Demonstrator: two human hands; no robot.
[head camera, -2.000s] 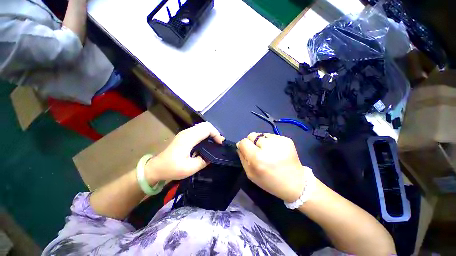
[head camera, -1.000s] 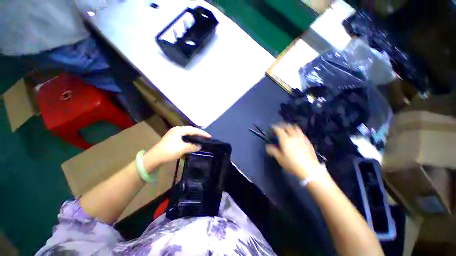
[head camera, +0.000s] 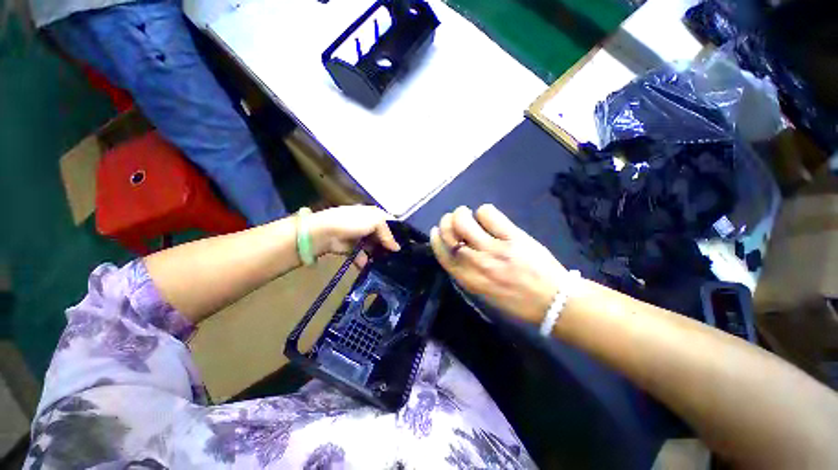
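Note:
A black plastic housing (head camera: 372, 317) is tilted over my lap, its round hole and grille grid showing. My left hand (head camera: 354, 231) grips its upper end, fingers over the edge. My right hand (head camera: 496, 262) is closed at the same end, close to the left fingertips. A thin bluish handle edge of the long-nose pliers (head camera: 471, 301) seems to show below my right palm; their jaws are hidden. A heap of small black pieces (head camera: 643, 197) lies on the dark mat (head camera: 501, 174). Whether a piece is at my right fingertips cannot be told.
Another black housing (head camera: 381, 50) stands on the white board (head camera: 404, 138). A clear plastic bag (head camera: 666, 106) lies by the heap. A pale-edged frame (head camera: 728, 307) is at right, near cartons (head camera: 804, 248). An open carton (head camera: 266, 330) is beside my lap. A person's jeans-clad leg (head camera: 198, 110) is near a red stool (head camera: 152, 188).
My right hand has come from the pliers' place on the mat to the housing, and the pliers no longer lie there. The housing is turned so its grille shows. The view has shifted.

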